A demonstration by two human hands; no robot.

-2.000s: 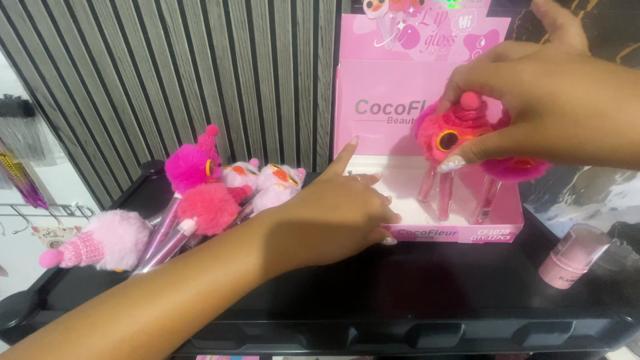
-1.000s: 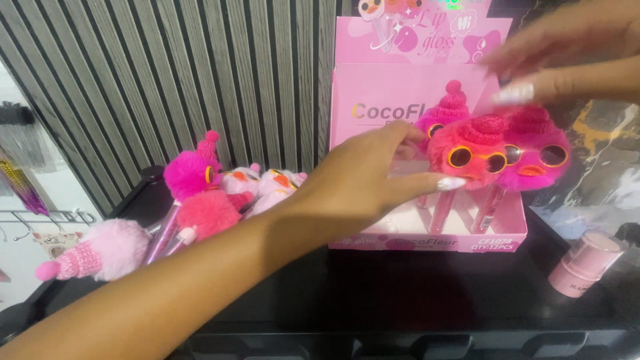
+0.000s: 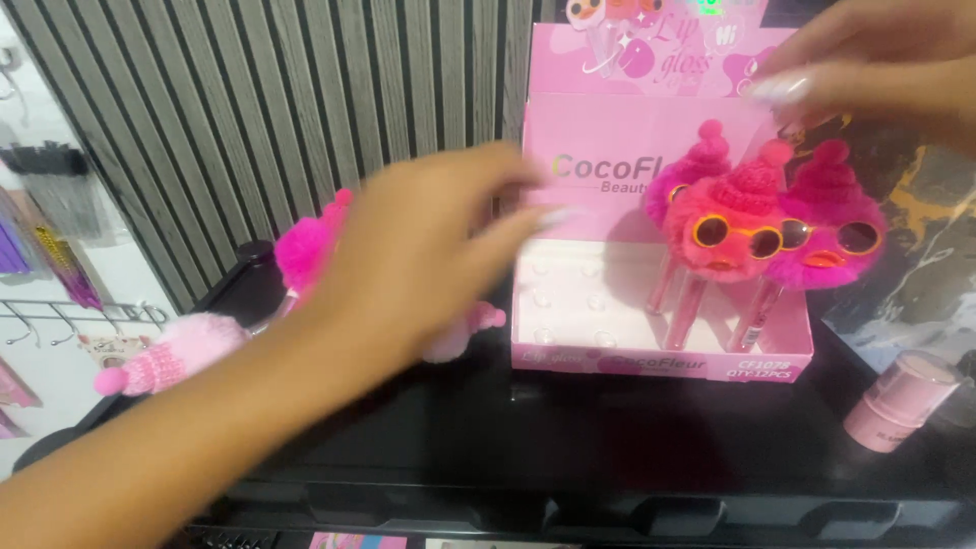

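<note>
Blurred by motion, my left hand (image 3: 435, 244) hangs over the loose lip glosses at the left, thumb and fingers apart, with nothing seen between them. Behind it show a magenta fluffy topper (image 3: 301, 248) and a pale pink fluffy topper with a knitted hat (image 3: 191, 351). My right hand (image 3: 854, 76) is raised at the upper right; its fingertips are close together and whether it holds anything cannot be told. Below it, a pink cardboard display box (image 3: 663, 364) holds three upright lip gloss tubes, among them a coral topper with sunglasses (image 3: 732, 229) and a magenta one (image 3: 827, 232).
A pink cylindrical container (image 3: 903, 400) stands right of the box on the black tray (image 3: 595, 442). A grey slatted panel (image 3: 381, 76) rises behind. Wire hooks (image 3: 76, 324) with hanging packs are at the far left. Marbled surface (image 3: 907, 198) lies at the right.
My left hand has moved left from the coral topper in the box and let it go. My right hand has gone from the toppers to above them. The coral topper now stands in front of the magenta ones.
</note>
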